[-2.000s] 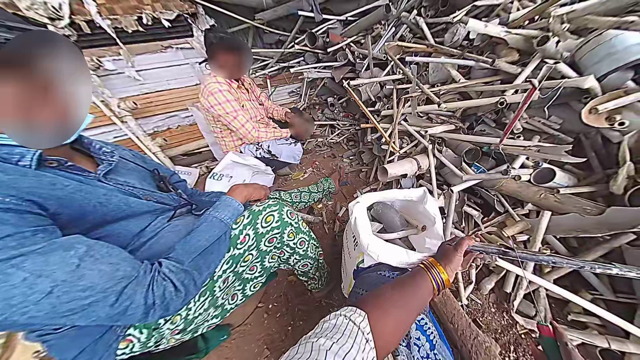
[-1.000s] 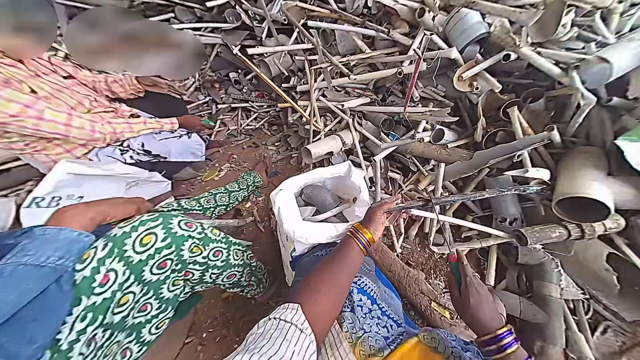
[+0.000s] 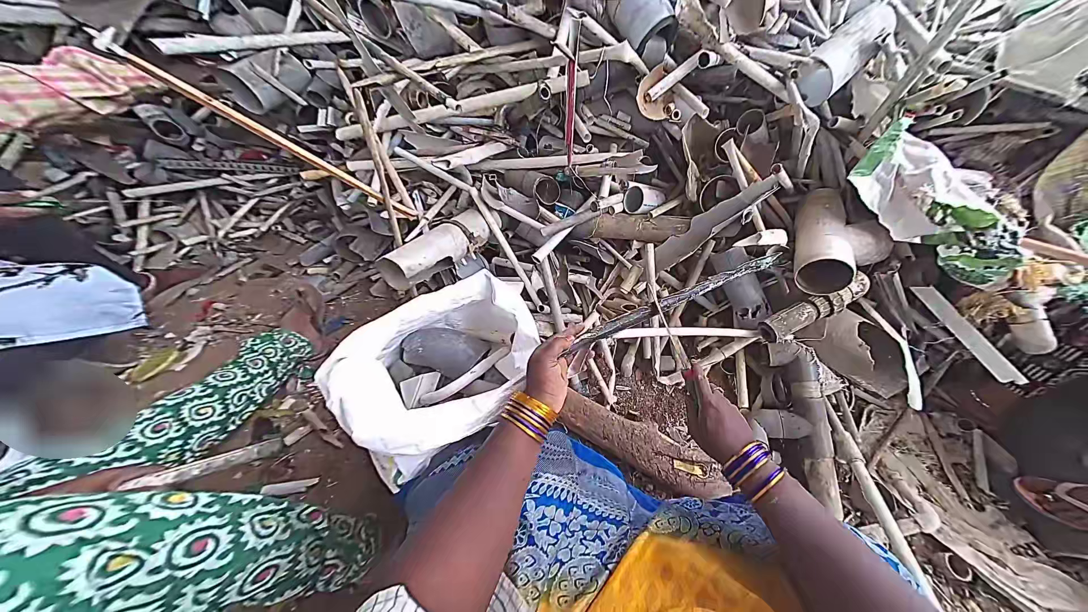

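My left hand [image 3: 551, 374], with bangles at the wrist, grips the near end of a long dark strip [image 3: 671, 302] that slants up to the right. My right hand [image 3: 716, 418] is closed on the handle of a thin-bladed tool [image 3: 671, 340], perhaps a knife, whose blade points up and crosses the strip. Left of my left hand stands a white woven sack [image 3: 365, 408], its rim rolled down, with grey plastic pieces [image 3: 446, 353] inside. Under my hands lies a wooden log [image 3: 637, 442], beside my blue patterned cloth.
Scrap pipes [image 3: 433, 246] and broken plastic are heaped ahead and to the right. A large pipe tee [image 3: 824, 246] lies right of the strip. At the left are a person's green patterned garment [image 3: 195, 544] and part of another person. A torn white and green bag [image 3: 926, 187] sits at the right.
My right hand has come into view with the thin-bladed tool, which now lies across the dark strip. The view has swung to the right.
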